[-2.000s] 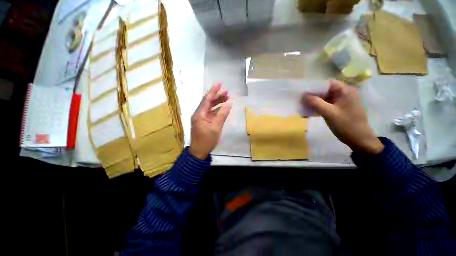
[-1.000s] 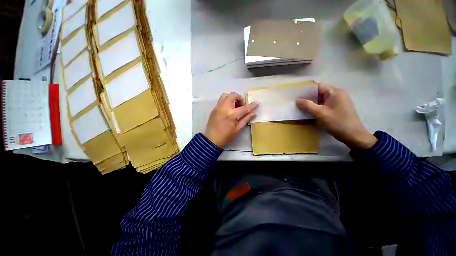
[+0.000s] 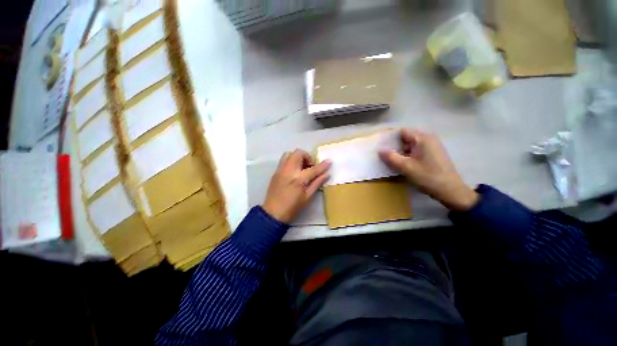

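A white card lies on the upper part of a tan kraft piece near the table's front edge. A thin kraft strip shows along the card's top. My left hand has its fingertips and thumb on the card's left edge. My right hand holds the card's right edge, thumb on its face and fingers bent at the upper right corner. The fingers hide both side edges in part. Beyond them sits a pile of cards with a grey-brown top face and white edges.
Two long overlapping rows of white-and-tan finished pieces lie at left, beside a red-edged calendar. A glue bottle lies on its side at upper right. Kraft sheets, a crumpled wipe and a grey stack lie around.
Two seconds ago my left hand was raised off the kraft piece and my right was blurred above it. Now both are on the card on the kraft. Since one second ago, mainly the camera view shifted.
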